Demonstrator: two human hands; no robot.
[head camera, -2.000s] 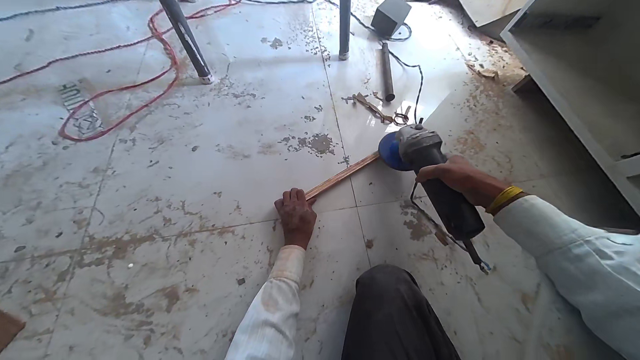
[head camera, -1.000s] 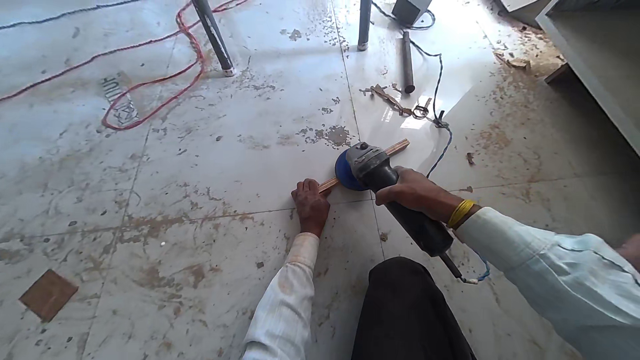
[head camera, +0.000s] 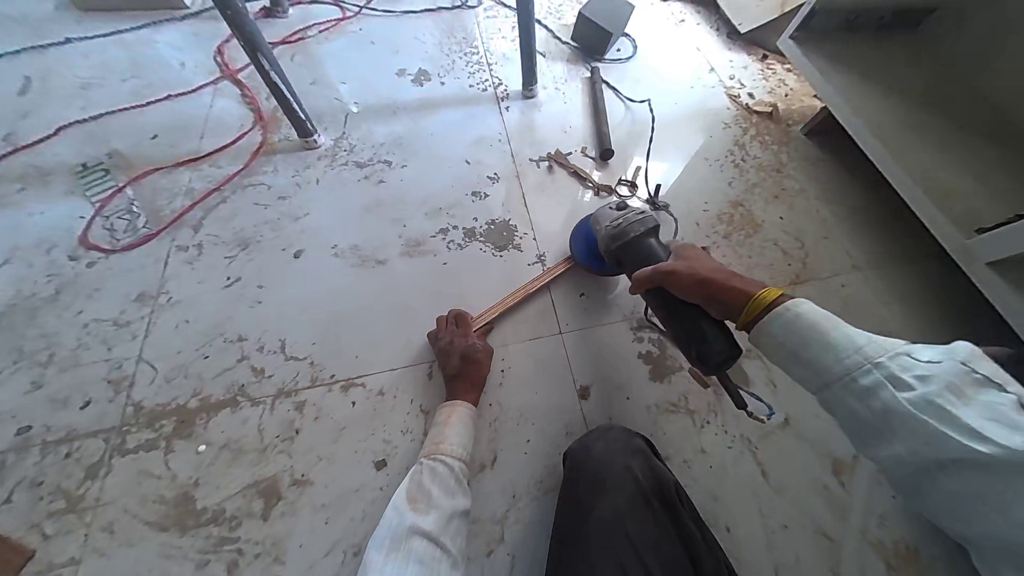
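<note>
My left hand (head camera: 462, 352) grips the near end of a narrow wooden strip (head camera: 524, 294) that lies slanted on the tiled floor. My right hand (head camera: 694, 280) is wrapped around the dark body of an angle grinder (head camera: 680, 316). The grinder's blue disc (head camera: 590, 246) is at the far end of the strip and hides that end; whether disc and wood touch, I cannot tell. A short cord stub with bare-looking wire ends (head camera: 758, 412) shows at the grinder's rear.
Beyond the grinder lie a dark metal tube (head camera: 601, 116), wood scraps (head camera: 580, 172) and a dark cable (head camera: 652, 128). A grey block (head camera: 602, 28) is farther back. Metal legs (head camera: 268, 72) stand near a looped red cord (head camera: 254, 120). A cabinet carcass (head camera: 896, 148) stands at the right.
The grinder has moved from the middle of the strip to its far end since one second ago. My left hand still holds the near end.
</note>
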